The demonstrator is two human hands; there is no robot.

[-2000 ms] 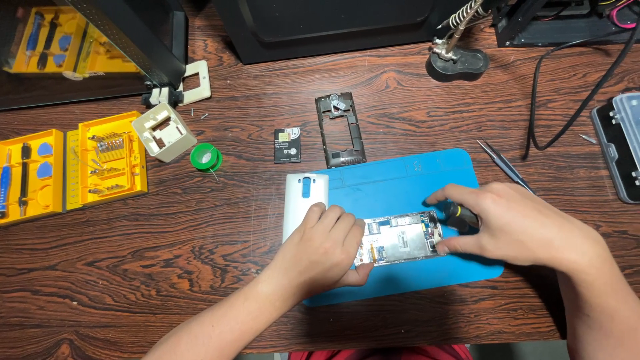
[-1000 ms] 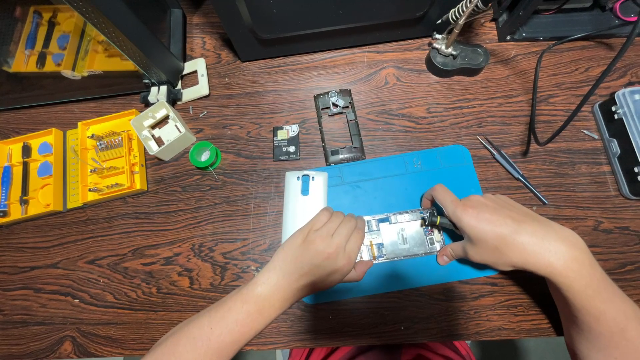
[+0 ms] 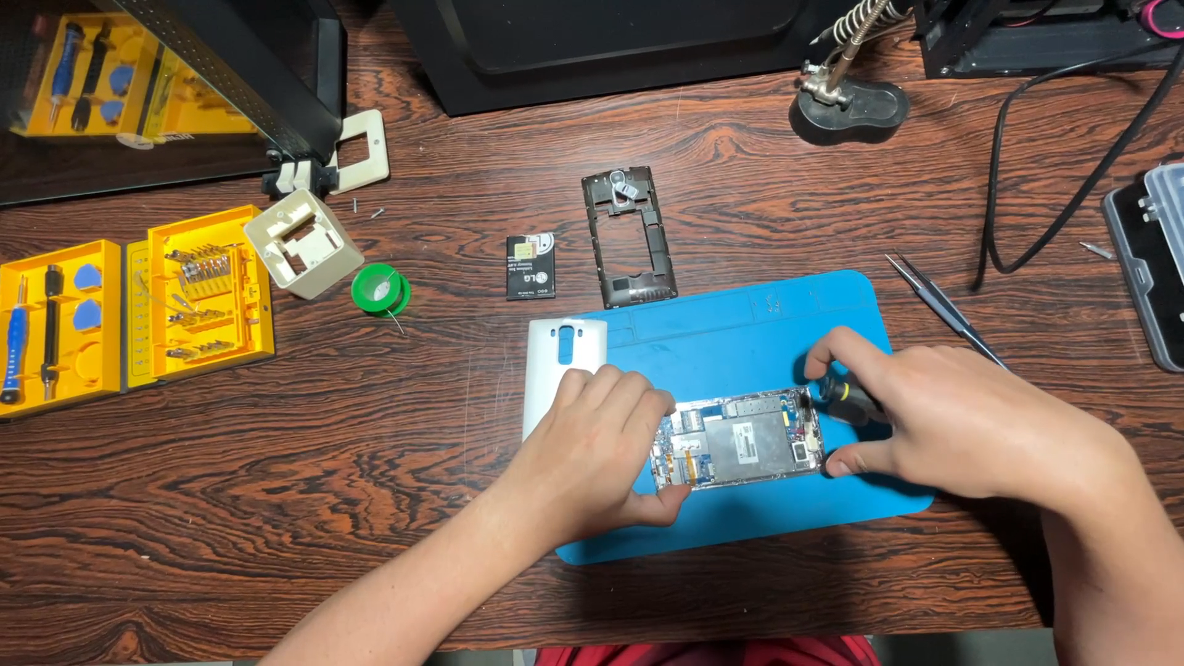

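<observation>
An opened smartphone [image 3: 749, 442] with bare circuit board and metal plate lies on the blue work mat [image 3: 721, 342]. My left hand [image 3: 597, 449] grips its left end, thumb at the lower edge and fingers at the upper. At the phone's right end, my right hand [image 3: 911, 421] has a black screwdriver [image 3: 849, 400] with a yellow ring tucked against the palm; index finger and thumb are apart, the thumb by the phone's lower right corner. The screwdriver's tip cannot be made out. A white back cover [image 3: 562, 365] lies partly under my left hand.
Beyond the mat lie a dark phone mid-frame [image 3: 663, 250] and a battery [image 3: 530, 268]. Tweezers [image 3: 948, 310] rest at right, near a black cable [image 3: 992, 203] and plastic case [image 3: 1142, 277]. Left are a green solder spool [image 3: 380, 289], white box [image 3: 305, 245] and yellow screwdriver kit [image 3: 208, 296].
My right hand and the screwdriver have moved right, off the phone's board, since a second ago. My left hand stays on the phone's left end.
</observation>
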